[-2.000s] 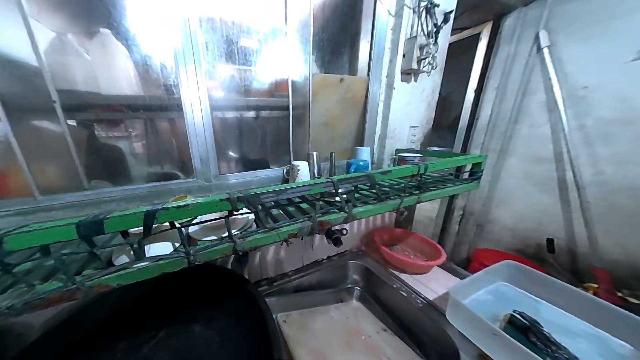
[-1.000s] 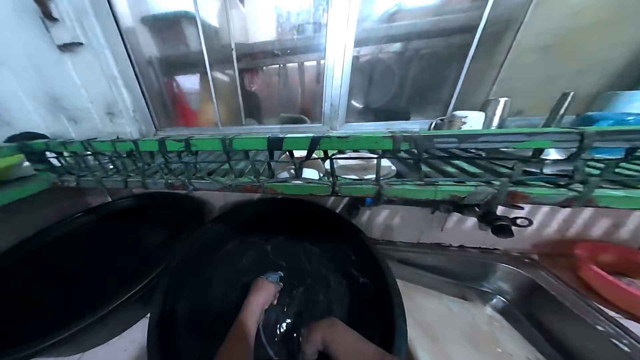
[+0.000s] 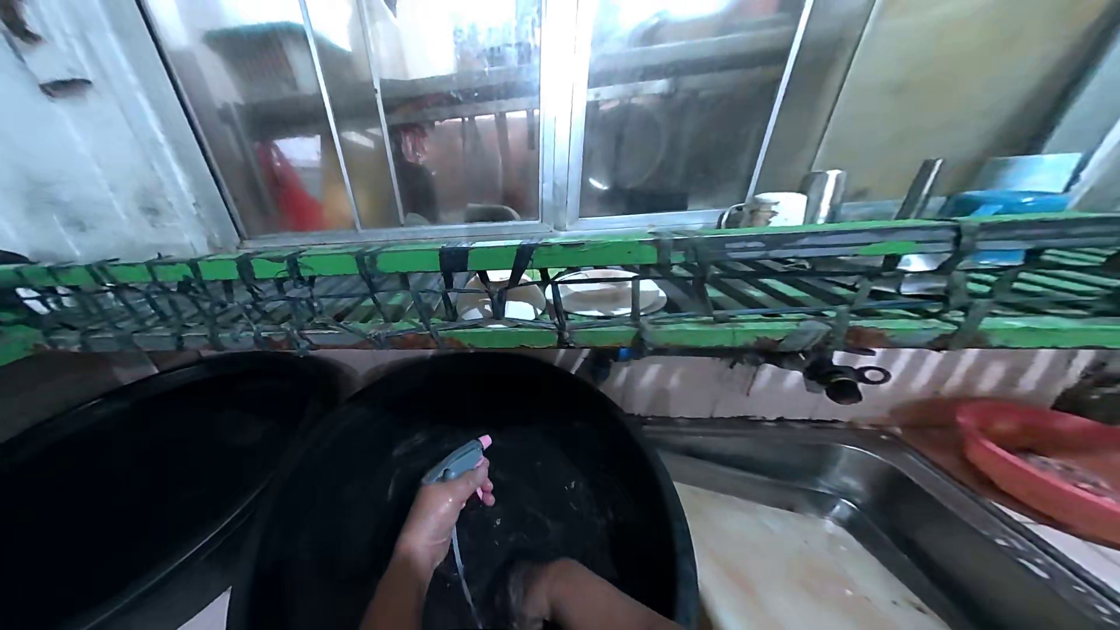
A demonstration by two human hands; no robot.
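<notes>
A large round black plastic tub point(image 3: 652, 455) fills the lower middle of the head view. Inside its outline, my left hand point(image 3: 442, 507) is closed around a grey trigger spray gun with pink parts point(image 3: 457, 461), and a thin pale hose point(image 3: 460, 569) hangs below it. My right hand point(image 3: 529, 591) is low in the same tub, to the right of the hose; it is blurred and its fingers are hidden, so whether it holds anything does not show.
Left of the tub stands another black tub point(image 3: 149, 472). At right are a steel sink point(image 3: 770, 472) with a pale board point(image 3: 779, 560), a black tap point(image 3: 836, 381) and a red plastic basin point(image 3: 1032, 472). Above runs a green rack point(image 3: 595, 256) with plates point(image 3: 608, 293) and a white mug point(image 3: 781, 208).
The view has swung left since the first frame, where neither hand shows. Both hands appear in the tub one second ago, the left on the spray gun, and remain there now.
</notes>
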